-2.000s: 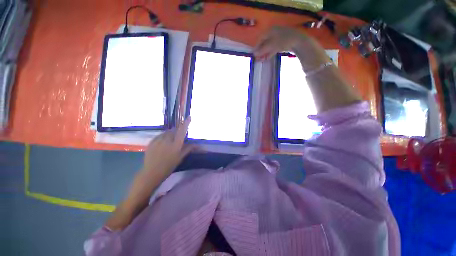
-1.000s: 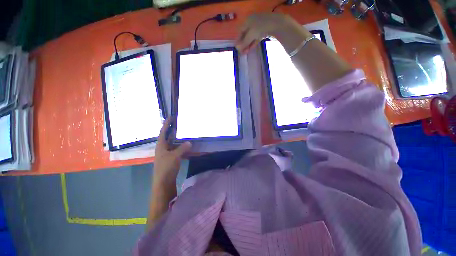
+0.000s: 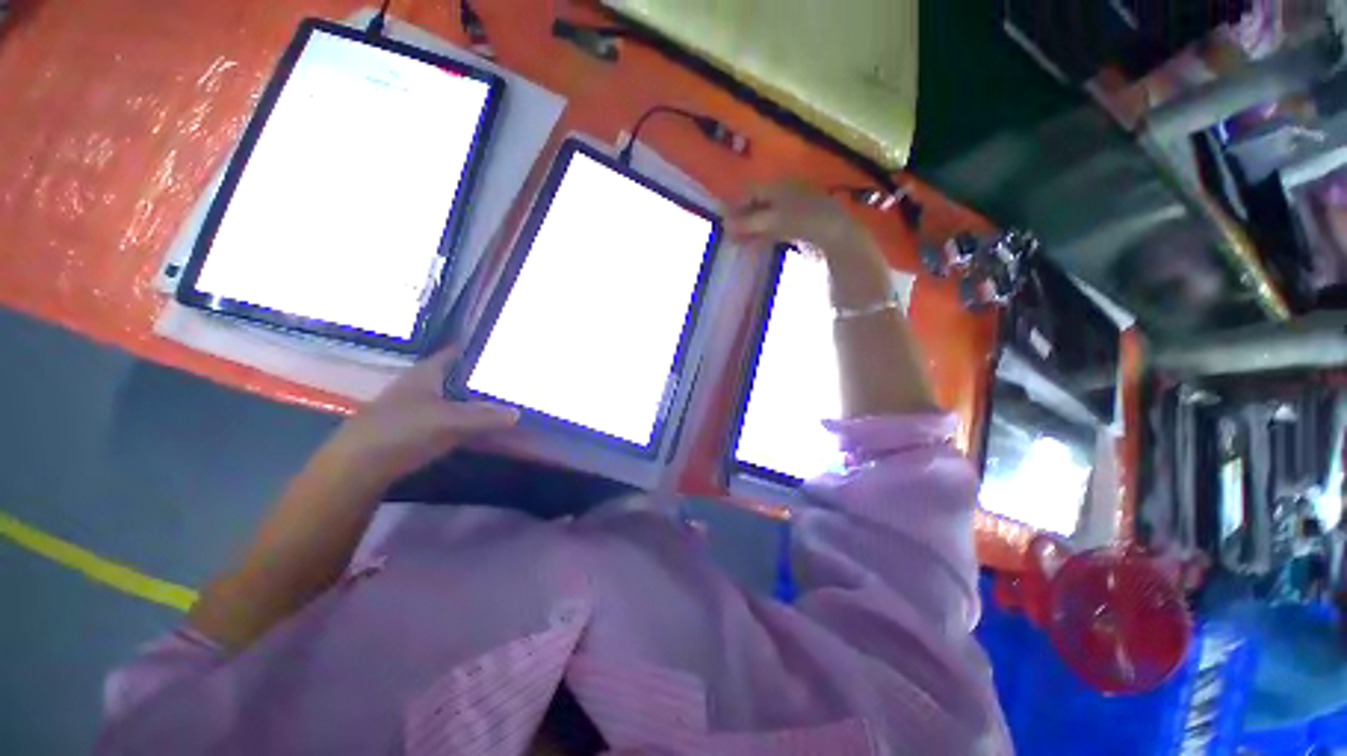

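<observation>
Three tablets with glowing white screens lie on white sheets on the orange bench. The middle tablet (image 3: 591, 296) has a short black cable (image 3: 659, 118) at its top edge. My left hand (image 3: 406, 421) grips its lower left corner, thumb along the bottom edge. My right hand (image 3: 798, 222) holds its upper right corner, fingertips at the edge. The left tablet (image 3: 347, 185) has a lead at its top edge, cut off by the frame. The right tablet (image 3: 790, 369) is partly covered by my right hand and forearm.
A pale yellow pad (image 3: 783, 59) lies behind the cables. Metal connectors (image 3: 982, 266) cluster at the back right. A dark, reflective tablet (image 3: 1042, 451) lies at the right. A red fan (image 3: 1120, 620) stands at the right bench end, with blue crates (image 3: 1019, 665) below. The orange bench (image 3: 89, 177) extends left.
The view has tilted and turned towards the right. My left hand stays at the middle tablet's lower left corner, my right at its upper right. The cable is still attached.
</observation>
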